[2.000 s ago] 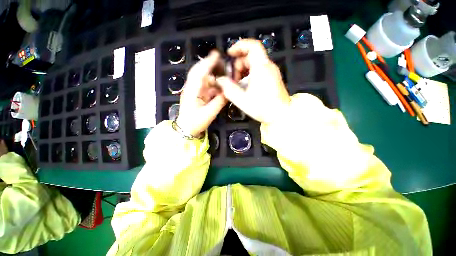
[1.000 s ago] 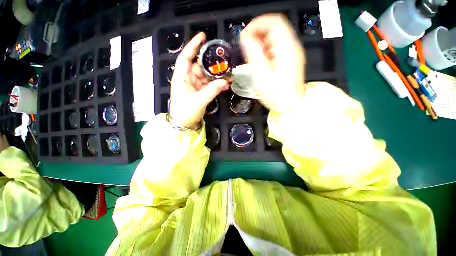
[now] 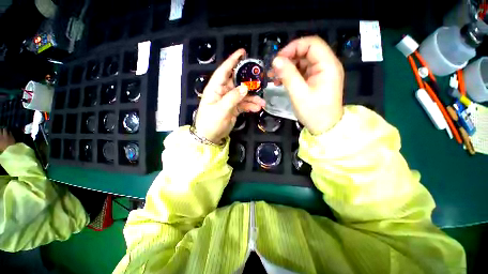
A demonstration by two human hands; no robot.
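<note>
My left hand grips a round watch head by its rim. Its dark screen faces me and is lit with an orange block and a small red ring. My right hand is just right of it, thumb and fingertips pinched together; whether something small is between them cannot be told. A pale cloth hangs between the hands, below the right fingers; which fingers hold it is unclear. Both hands are over a black foam tray with watch heads in its square pockets, partly hidden by my hands.
A second foam tray with watch heads stands left, past a long paper strip. Orange sticks and a white marker lie right, near white bottles and a dotted card. Another person's yellow sleeve shows at far left.
The watch head, earlier hidden between both hands, now shows its lit screen in my left hand. My right hand has moved from a blurred position above to beside the watch. The view has shifted slightly.
</note>
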